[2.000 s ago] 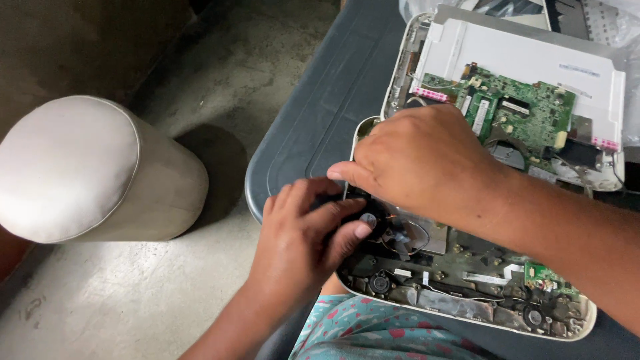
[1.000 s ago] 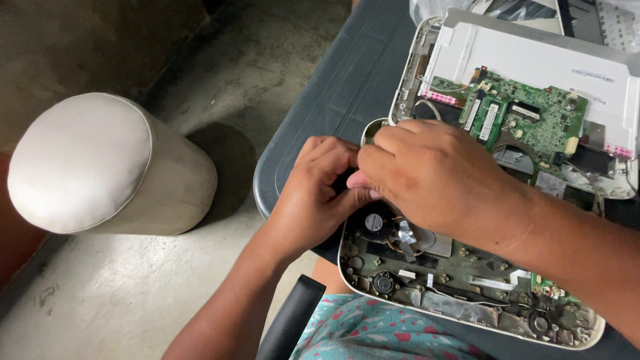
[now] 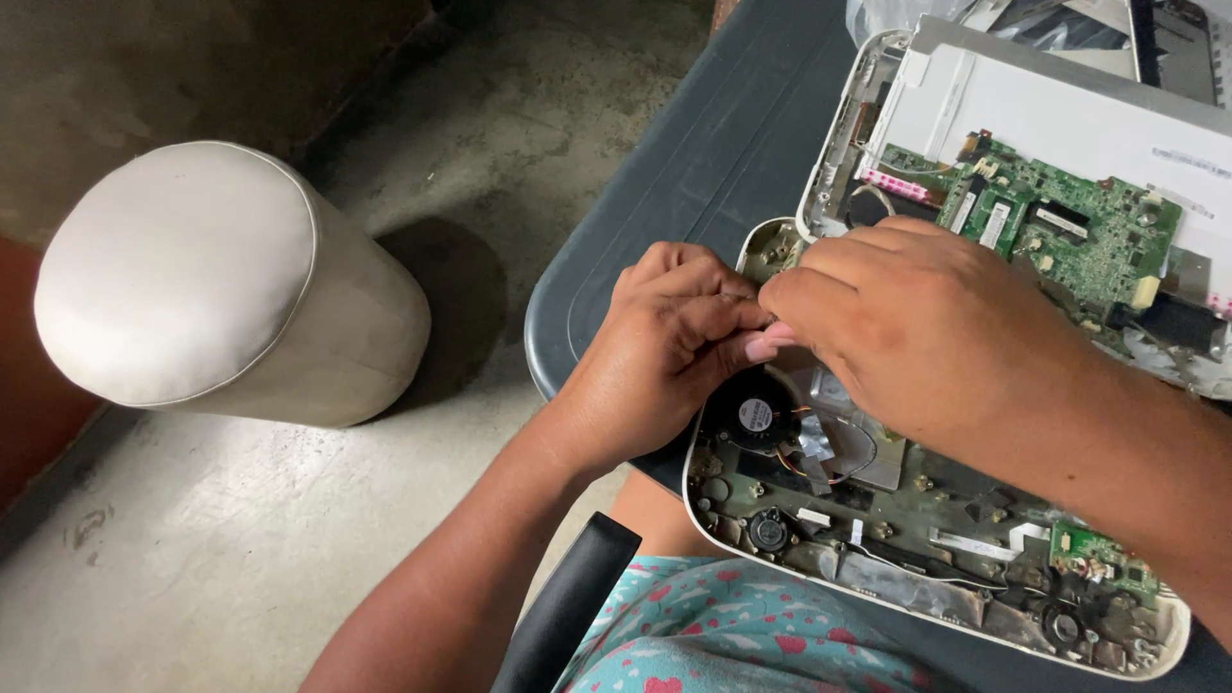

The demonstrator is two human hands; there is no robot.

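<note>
My left hand (image 3: 664, 356) and my right hand (image 3: 895, 327) meet with pinched fingertips over the upper left corner of an opened laptop base (image 3: 924, 481). Whatever lies between the fingertips is too hidden to name. Just below my left hand sits a round black cooling fan (image 3: 756, 414) with thin coloured wires and silvery tape (image 3: 816, 438) beside it. A small round speaker (image 3: 770, 529) lies near the base's front rim. Beyond my right hand, a green circuit board (image 3: 1088, 236) rests on the back of a display panel (image 3: 1039, 125).
The dark plastic table (image 3: 664, 192) extends left and behind the laptop parts. Clear plastic wrapping and further parts (image 3: 1059, 38) lie at the top right. A black armrest (image 3: 573, 606) is near my lap, and a pale round stool (image 3: 192, 279) stands on the floor at left.
Two seconds ago my left fingers were over the fan; they have since moved up to meet my right fingertips at the base's corner, uncovering the fan.
</note>
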